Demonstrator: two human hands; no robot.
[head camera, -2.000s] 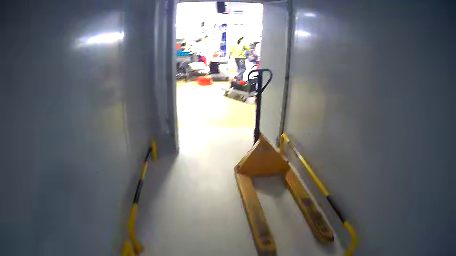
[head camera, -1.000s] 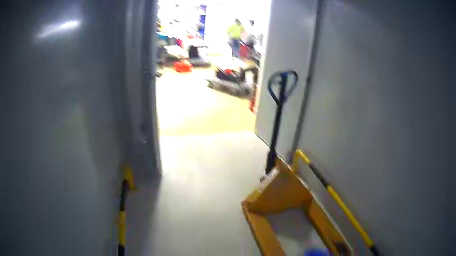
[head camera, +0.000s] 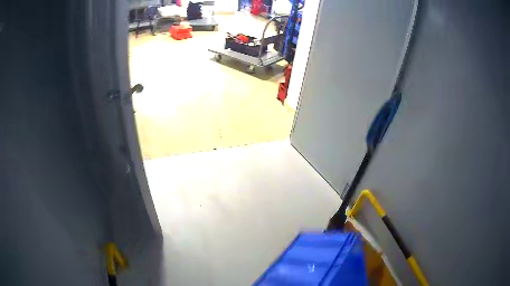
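Note:
A bright blue turnover crate (head camera: 316, 260) shows at the bottom edge, right of centre, cut off by the frame. Its outer wall is seen; its inside is hidden. It covers part of an orange pallet jack (head camera: 380, 265), whose dark handle (head camera: 383, 123) leans up by the right wall. Neither my left hand nor my right hand is in the picture, so what holds the crate cannot be seen.
An open doorway with a grey door leaf (head camera: 346, 84) on the right leads to a bright hall. Yellow-black guard rails (head camera: 394, 234) stand low on both sides. Beyond are a platform trolley (head camera: 246, 56) with a dark crate, a red stool (head camera: 180, 32) and a red object (head camera: 283, 89).
The doorway and pallet jack handle have come nearer. The blue crate has come into view at the bottom, where only a small blue patch showed before. The person in yellow is out of view.

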